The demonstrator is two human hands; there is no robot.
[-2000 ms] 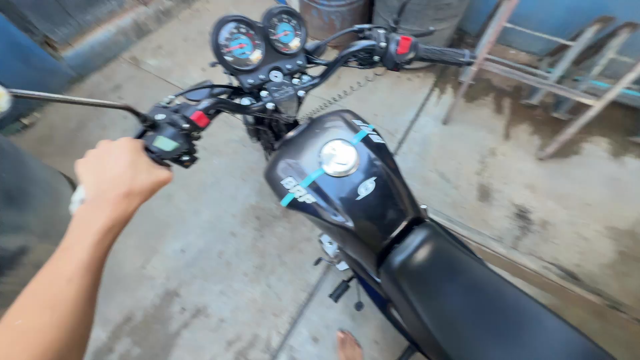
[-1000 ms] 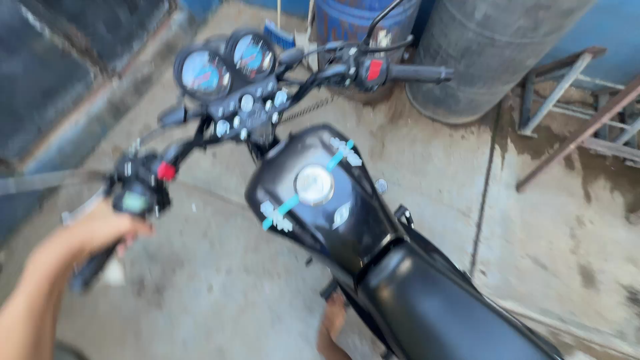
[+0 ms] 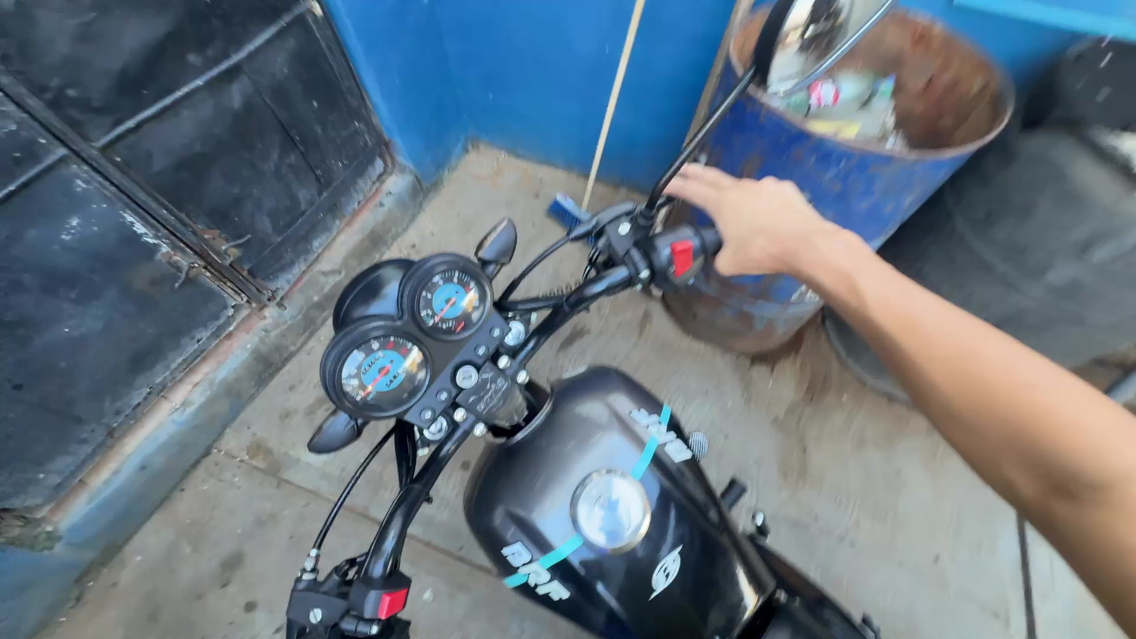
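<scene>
My right hand [image 3: 754,217] is on the right handlebar grip of a black motorcycle, its fingers reaching over toward the front brake lever. The right switch housing [image 3: 679,257] with a red switch sits just inboard of it. Two round gauges [image 3: 383,371] stand at the front, between the turn signals. Behind them lies the dark fuel tank [image 3: 621,444] with a round metal cap [image 3: 611,510] and turquoise stripes. At the lower left is the left switch housing [image 3: 380,603]; the grip beyond it is out of frame, as is my left hand. A mirror [image 3: 812,44] rises on the right.
A rusty blue drum [image 3: 825,169] holding plastic bottles stands close beyond my right hand, with a dark grey barrel [image 3: 994,231] beside it. A brush [image 3: 568,210] with a long pale handle leans by the blue wall [image 3: 532,80]. A black metal door [image 3: 177,151] is at the left.
My left hand, on the left handlebar grip in the earlier frames, is out of view. My right hand has come onto the right grip. The view has swung toward the front wall.
</scene>
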